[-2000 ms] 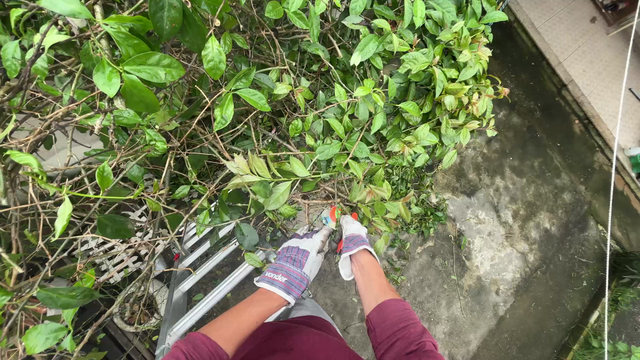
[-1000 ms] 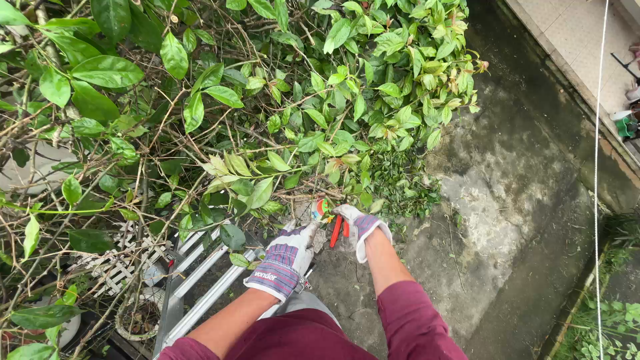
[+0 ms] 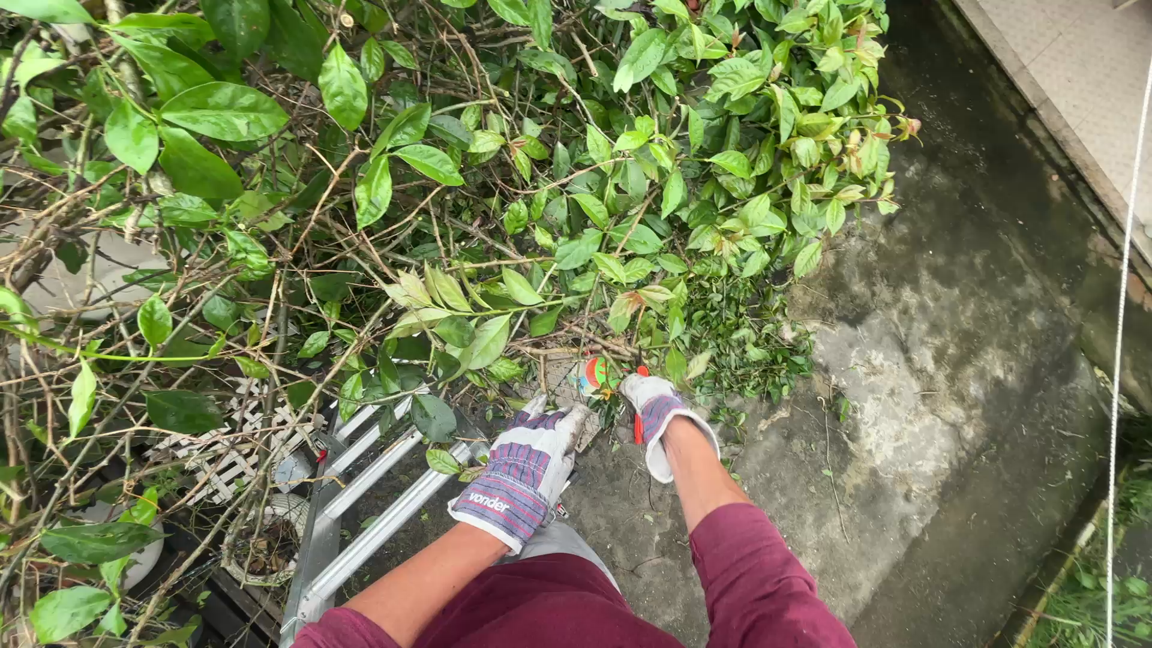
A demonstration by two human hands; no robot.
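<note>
My right hand [image 3: 661, 414], in a white work glove with a striped cuff, is closed around red-handled hand pruners [image 3: 640, 418]; their blades are hard to make out among the leaves. Just left and a little lower is my left hand [image 3: 531, 463] in the matching glove, its fingers partly spread, with nothing plain to see in them. Between and above the hands shows a round red, green and blue object [image 3: 593, 376], whose kind and support I cannot tell. Leafy shrub branches [image 3: 486, 315] reach down to the hands from above.
An aluminium ladder [image 3: 378, 486] stands at lower left, beside a white lattice [image 3: 216, 441] and a plant pot [image 3: 261, 549]. Dense twigs fill the left side. Stained concrete ground [image 3: 900, 396] lies below right, and a white cord [image 3: 1119, 360] crosses the right edge.
My left hand has drawn down and away from the round coloured object. The red handles, seen spread apart a second ago, now show mostly as one narrow strip beside my right hand.
</note>
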